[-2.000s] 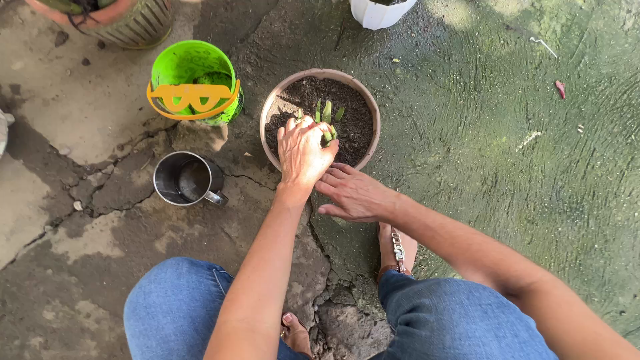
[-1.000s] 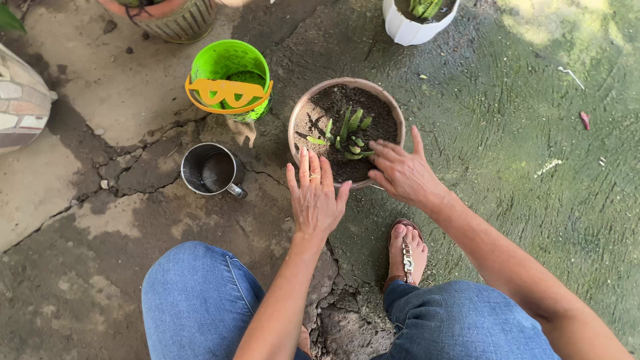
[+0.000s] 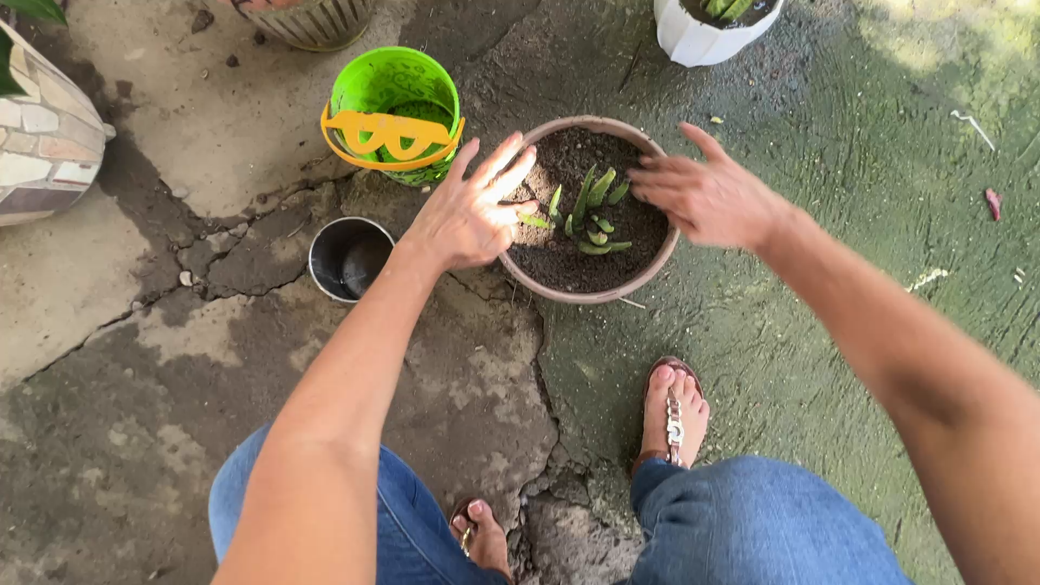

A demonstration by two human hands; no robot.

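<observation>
A round brown pot (image 3: pixel 597 296) filled with dark soil stands on the ground before me. Small green succulent shoots (image 3: pixel 597 203) rise from the soil near its middle. At the pot's left rim is my left hand (image 3: pixel 475 207), fingers spread and holding nothing, its fingertips over the edge close to the leftmost shoot. My right hand (image 3: pixel 707 191) is at the right rim, slightly blurred, with its fingers reaching over the soil and the thumb apart; I see nothing in it. Whether either hand touches the rim or soil is hard to tell.
A green bucket (image 3: pixel 394 73) with an orange handle and a metal cup (image 3: pixel 349 260) stand left of the pot. Further off are a white planter (image 3: pixel 707 41), a ribbed pot (image 3: pixel 313 24) and a stone-patterned planter (image 3: pixel 49 138). The concrete ground (image 3: pixel 455 366) is cracked, with my sandalled feet on it.
Two seconds ago my left hand was at the shoots in the pot. Both hands have since moved apart, to opposite sides of the pot, and the shoots now show between them.
</observation>
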